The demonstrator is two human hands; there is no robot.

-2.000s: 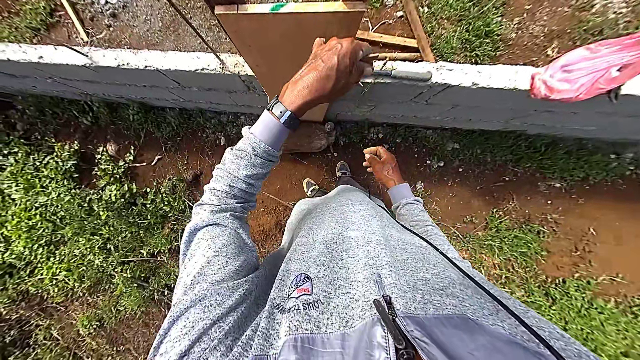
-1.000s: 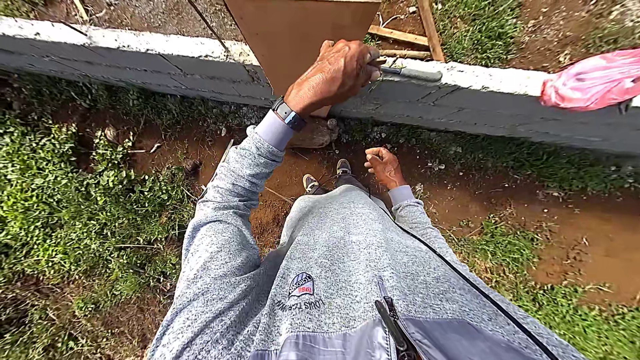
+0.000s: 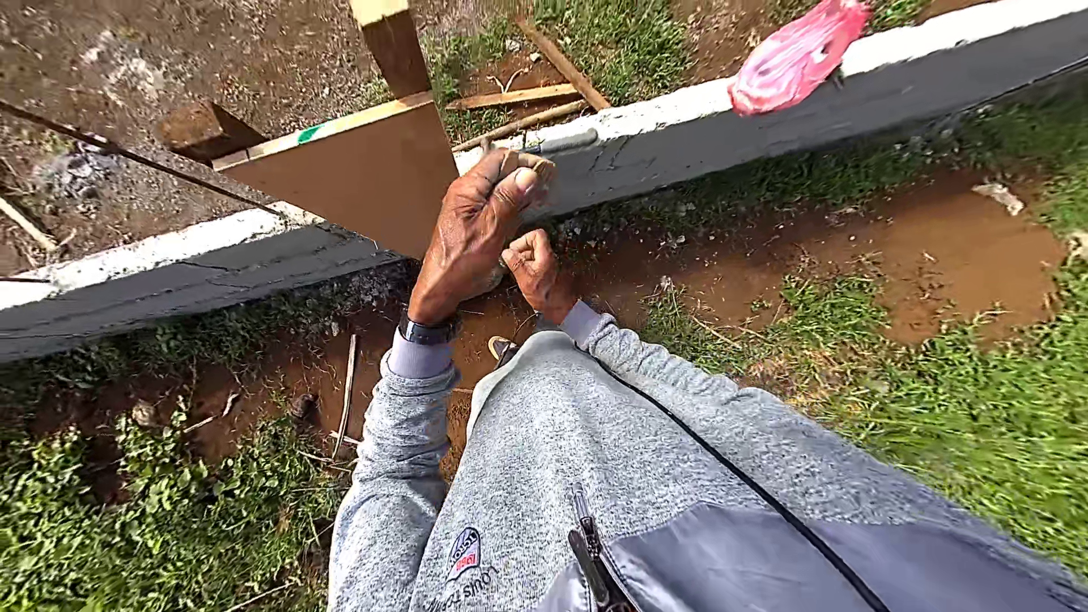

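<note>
My left hand (image 3: 480, 229), with a dark watch at the wrist, is raised in front of the wall, fingers curled and thumb against them. Whether it pinches something small cannot be told. Just below and to its right is my right hand (image 3: 540, 270), loosely curled; its palm is hidden. A brown wooden board (image 3: 357, 174) with a pale top edge and a green mark stands against the wall, left of my left hand. Beyond my fingertips, a tool with a grey grip (image 3: 568, 141) lies on the white wall top, partly hidden by the hand.
The low block wall (image 3: 671, 110) crosses the view. A pink plastic bag (image 3: 799, 59) rests on it at right. Behind are a timber post (image 3: 395, 51), a wood block (image 3: 206, 132) and loose sticks (image 3: 561, 64). A muddy puddle (image 3: 960, 255) and grass lie on the near side.
The view has turned, now showing more of the board and post. My left hand has turned, its thumb now showing, and the two hands are closer together.
</note>
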